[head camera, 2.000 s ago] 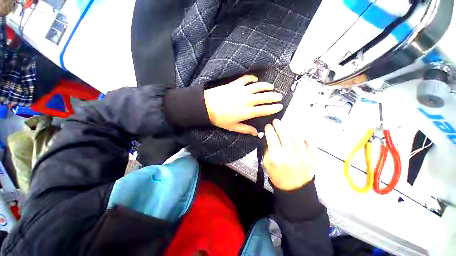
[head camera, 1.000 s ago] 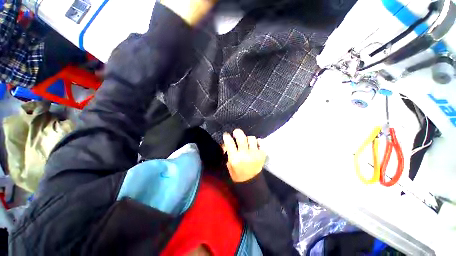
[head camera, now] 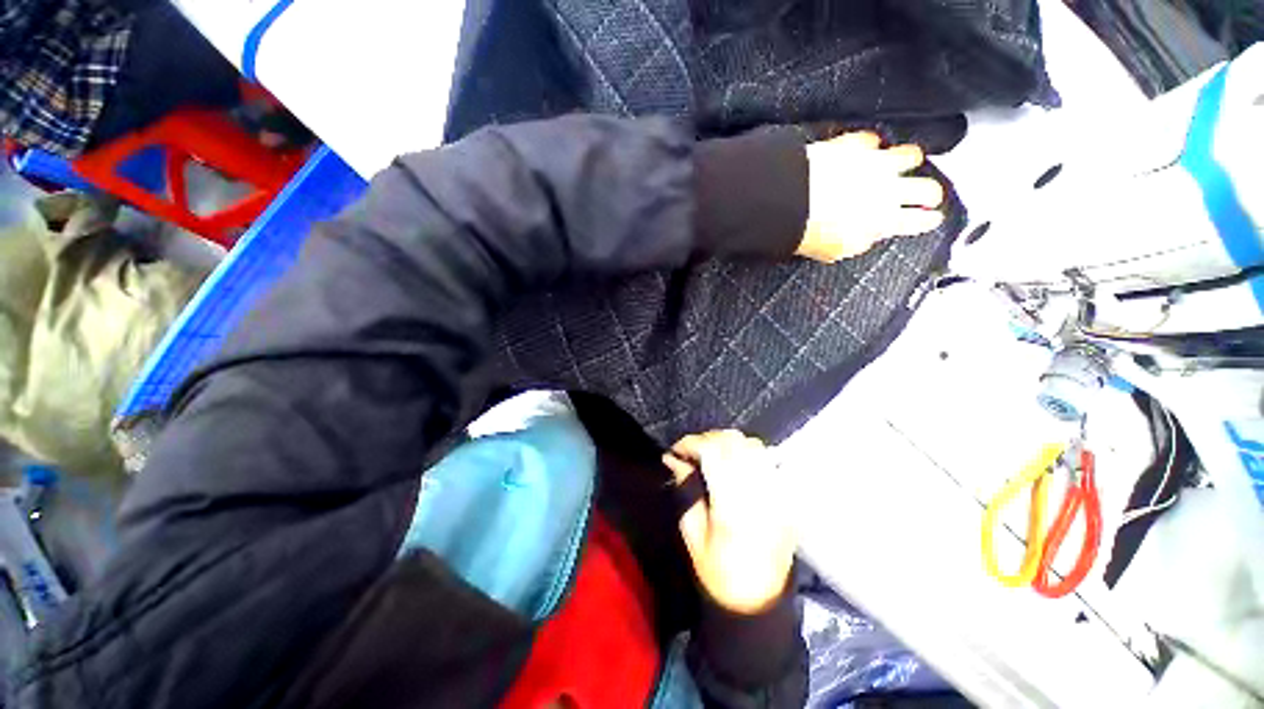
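Note:
The dark checked cloth (head camera: 790,333) lies on the white machine table, its right edge close to the needle area (head camera: 1060,312). My left hand (head camera: 873,201) rests palm down on the cloth's upper right part, fingers slightly apart, left of the machine head. My right hand (head camera: 742,519) is at the table's front edge, thumb and fingertips closed on the dark cloth's near rim; the exact grip is partly hidden. Scissors with yellow and red-orange handles (head camera: 1065,519) lie on the table right of the cloth.
The white sewing machine (head camera: 1151,222) stands at the right. The table's front edge (head camera: 901,616) runs down to the right, with clear plastic (head camera: 866,651) below it. A blue bin edge (head camera: 250,284), red frame (head camera: 187,166) and beige cloth (head camera: 83,333) are at the left.
My left hand has come back from the top of the picture onto the cloth beside the machine head. My right hand now pinches the near rim. The view has shifted and turned.

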